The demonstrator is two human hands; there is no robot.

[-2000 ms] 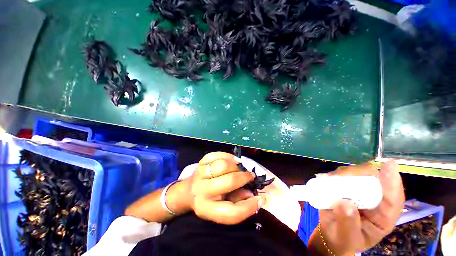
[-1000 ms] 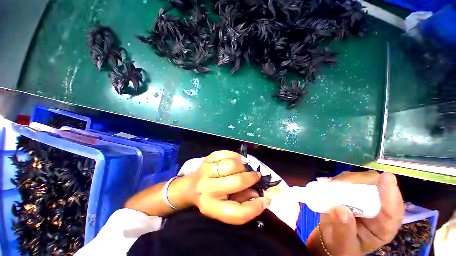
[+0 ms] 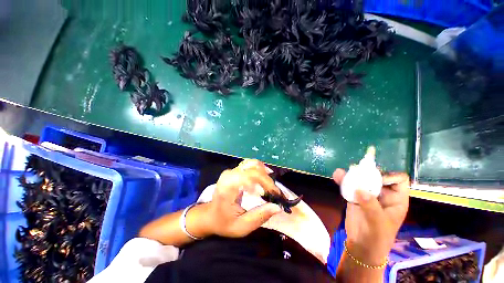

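Observation:
My left hand (image 3: pixel 240 202) pinches a small black spiky piece (image 3: pixel 282 200) between its fingertips, in front of my body and below the table edge. My right hand (image 3: pixel 373 204) holds a white glue bottle (image 3: pixel 362 181) with its yellow-tipped nozzle pointing up, apart from the piece. A large pile of black spiky pieces (image 3: pixel 276 41) lies on the green table (image 3: pixel 221 124). A small group of black pieces (image 3: pixel 135 80) lies on the table at the left.
A blue bin (image 3: pixel 113 207) at the lower left holds black pieces with gold glints. Another blue bin (image 3: pixel 393 271) at the lower right holds similar pieces and has a white label. A clear panel (image 3: pixel 418 121) stands at the right. A blue bin (image 3: pixel 425 12) is at the far side.
The bottle has moved away from the black piece and turned from sideways to nozzle up. My left hand has shifted its hold on the piece, which now sits turned at the fingertips.

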